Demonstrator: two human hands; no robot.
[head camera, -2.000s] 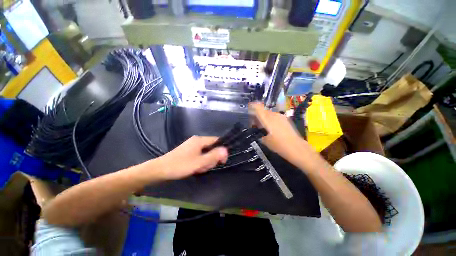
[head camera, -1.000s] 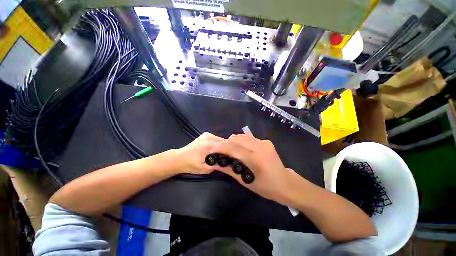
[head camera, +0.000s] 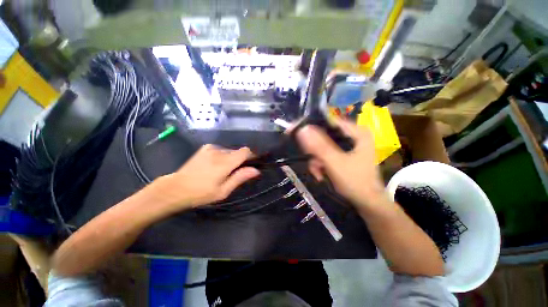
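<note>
My left hand (head camera: 213, 175) is over the black mat (head camera: 174, 234), its thumb and fingers closed around a black cable (head camera: 268, 162). My right hand (head camera: 345, 159), blurred, is to its right, closed on a dark object (head camera: 336, 135) too blurred to name. A thin dark line runs between the hands. The silver loading bar (head camera: 313, 205) lies slanted on the mat below my right hand, its metal pegs or connectors pointing left. Thin black cables run from near the bar toward my left hand. I cannot tell whether they are seated in it.
The lit press mold (head camera: 246, 78) is ahead, between steel columns. Coiled black cables (head camera: 90, 150) are at left, a green-handled tool (head camera: 166, 132) on the mat. At right are a yellow box (head camera: 380, 132) and a white bucket (head camera: 481, 240) holding black runner scrap (head camera: 429, 219).
My hands were together around a row of black molded ends and are now apart. My right hand has moved up and right, uncovering the loading bar. The view has shifted.
</note>
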